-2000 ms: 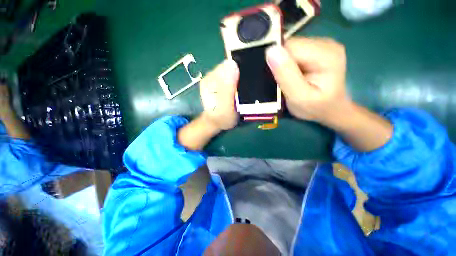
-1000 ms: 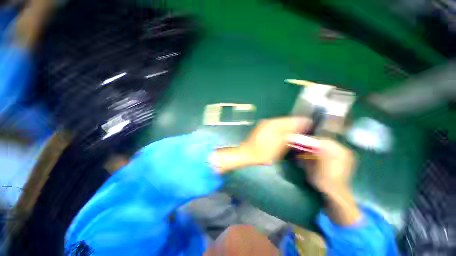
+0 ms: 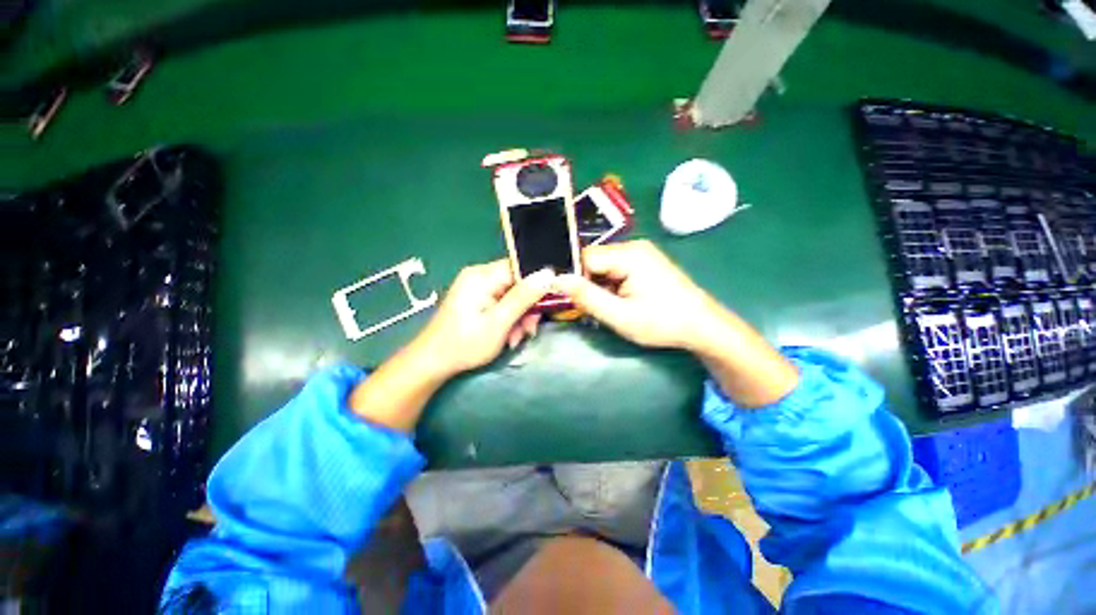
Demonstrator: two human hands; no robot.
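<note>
A handset module (image 3: 543,233) with a dark screen, pale surround and round dark disc at its far end is held upright in view between both hands. My left hand (image 3: 478,315) grips its near left corner and my right hand (image 3: 641,294) its near right corner, thumbs meeting at the near end. A bit of orange shows under the fingers there. A second module (image 3: 601,213) with red edges lies behind, partly hidden by the held one. A loose cream-white frame (image 3: 385,298) lies flat on the green mat (image 3: 313,216), left of my left hand.
A white pot or wad (image 3: 697,196) with a thin stick sits right of the modules. A short cream strip (image 3: 505,157) lies beyond. Black trays stand left (image 3: 96,348) and right (image 3: 986,252), the right one with rows of pockets. A pale post (image 3: 755,60) rises at the back.
The view has swung and steadied, now showing the right tray and post. The held module, tilted and blurred a second ago, now faces up with its screen visible, still in both hands.
</note>
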